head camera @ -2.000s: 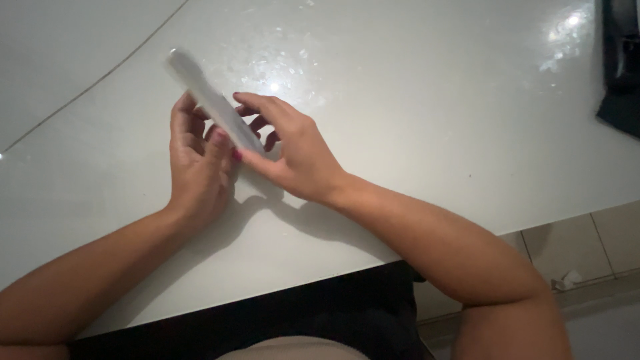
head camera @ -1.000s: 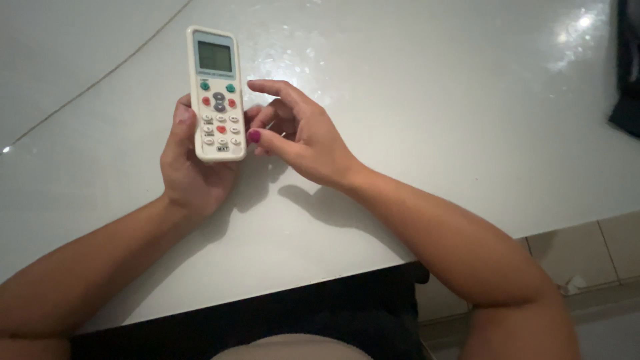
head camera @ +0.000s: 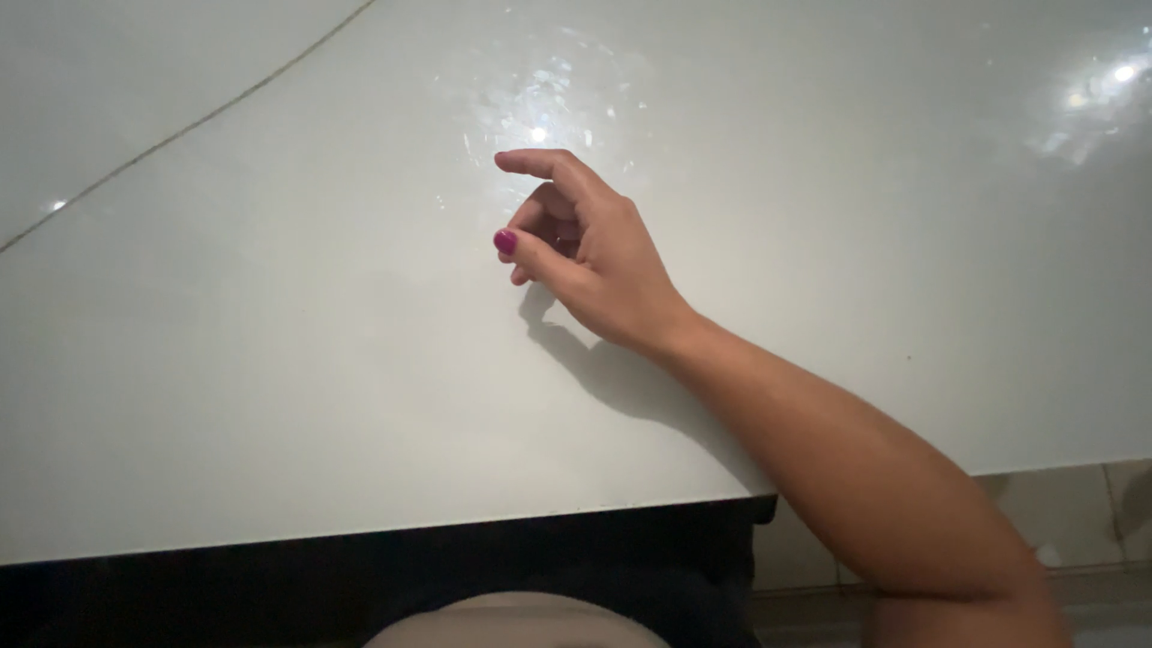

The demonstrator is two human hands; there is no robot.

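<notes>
My right hand point(head camera: 603, 252) hovers over the glossy white tabletop point(head camera: 315, 378), palm turned to the left. Its index finger reaches out, the other fingers curl loosely, and a gap separates thumb and index finger. Nothing is held in it. The thumbnail is painted magenta, and the hand's shadow falls on the surface below. My left hand is out of the picture, and so is the remote control.
A thin dark line point(head camera: 216, 110) crosses the tabletop at the upper left. Bright reflections lie behind my hand and at the upper right. The table's front edge runs across the lower part, with beige tiles point(head camera: 1062, 517) beyond it at the lower right.
My left hand and the white remote control, which it held upright one second ago, have gone out of view. My right hand stays in nearly the same place.
</notes>
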